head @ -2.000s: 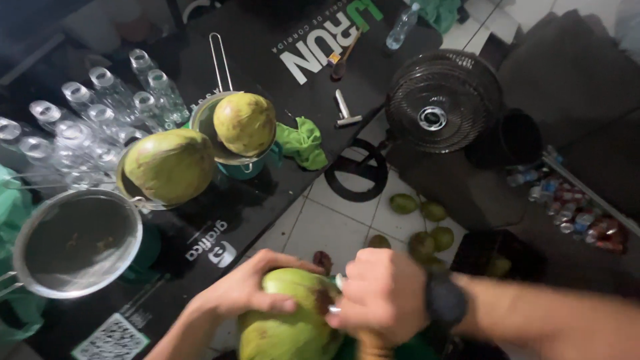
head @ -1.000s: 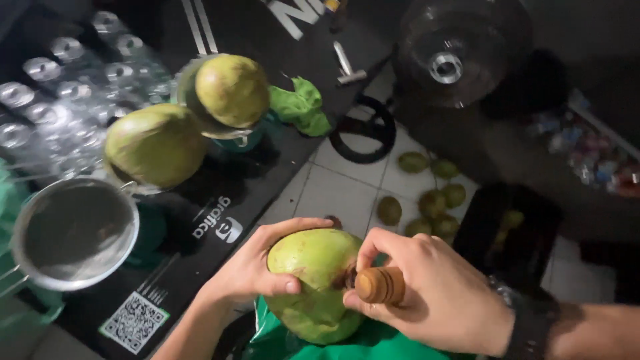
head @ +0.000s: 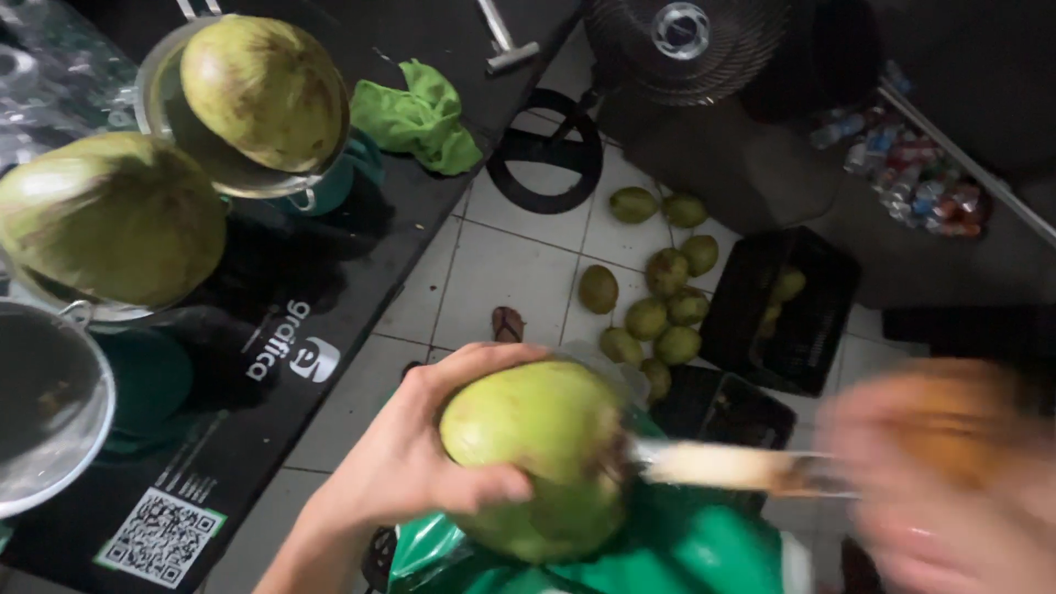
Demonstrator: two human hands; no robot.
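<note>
My left hand [head: 445, 450] holds a green coconut [head: 536, 450] from its left side, with the fingers over the top and the thumb across the front. My right hand [head: 932, 478], blurred, is shut on the wooden handle [head: 957, 421] of a metal coring tool. The tool's shaft [head: 726, 466] carries a pale and brown piece and points at the coconut's brown stem end; blur hides whether its tip touches. A green plastic apron or sheet [head: 701, 544] lies beneath the coconut.
Two coconuts [head: 264, 91] [head: 111, 219] rest in strainers on the black table, beside another strainer [head: 54, 408], a green cloth [head: 417, 115] and a metal T-shaped tool [head: 507, 49]. Several coconuts [head: 648, 318], a black crate [head: 780, 309] and a fan [head: 685, 41] stand beyond the table edge.
My right hand has moved right, away from the coconut, with the tool's handle; one second ago the handle was close against the coconut. My left hand still holds the coconut.
</note>
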